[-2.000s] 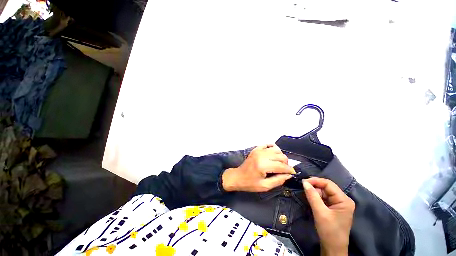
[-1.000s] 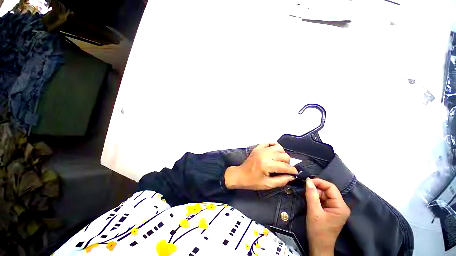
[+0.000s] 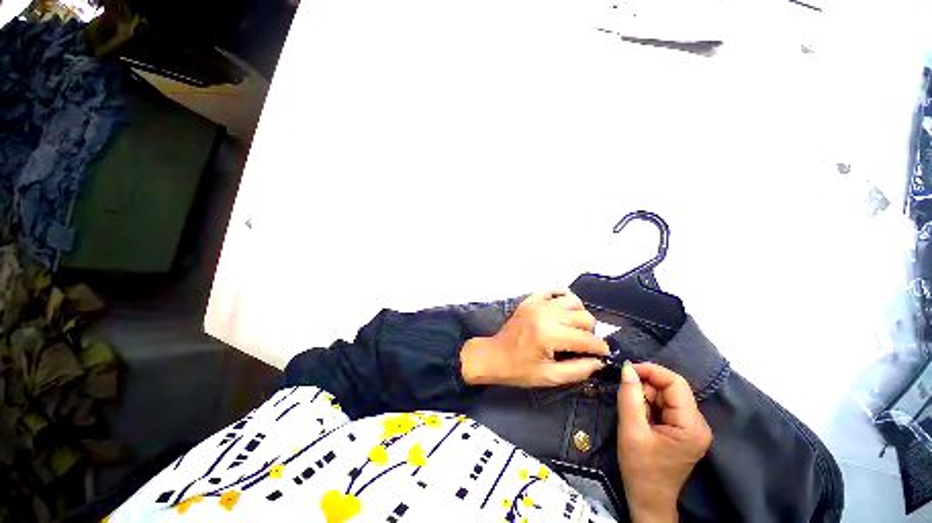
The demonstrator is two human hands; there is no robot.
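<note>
A dark grey denim shirt [image 3: 756, 439] lies on the white table at the front, on a black plastic hanger [image 3: 636, 296] whose hook points away from me. My left hand [image 3: 537, 342] comes from the left in a dark sleeve and pinches the shirt's collar at the neck opening. My right hand [image 3: 662, 429] pinches at the same spot, fingertips close to the left ones. A small dark piece, perhaps tag string, sits between the fingertips; it is too small to tell. A gold button [image 3: 581, 440] shows on the placket below. A white label [image 3: 606, 329] shows inside the collar.
The white table [image 3: 460, 153] spreads beyond the shirt. A shiny clear polybag [image 3: 904, 398] with dark contents lies along the right edge. A dark flat strip [image 3: 669, 44] lies at the far side. Left of the table are piles of blue cloth [image 3: 51, 123] and olive cloth [image 3: 51, 378].
My right hand has shifted slightly left and its fingers have closed in a little. My left hand stays almost in place at the collar. The shirt and hanger have barely moved.
</note>
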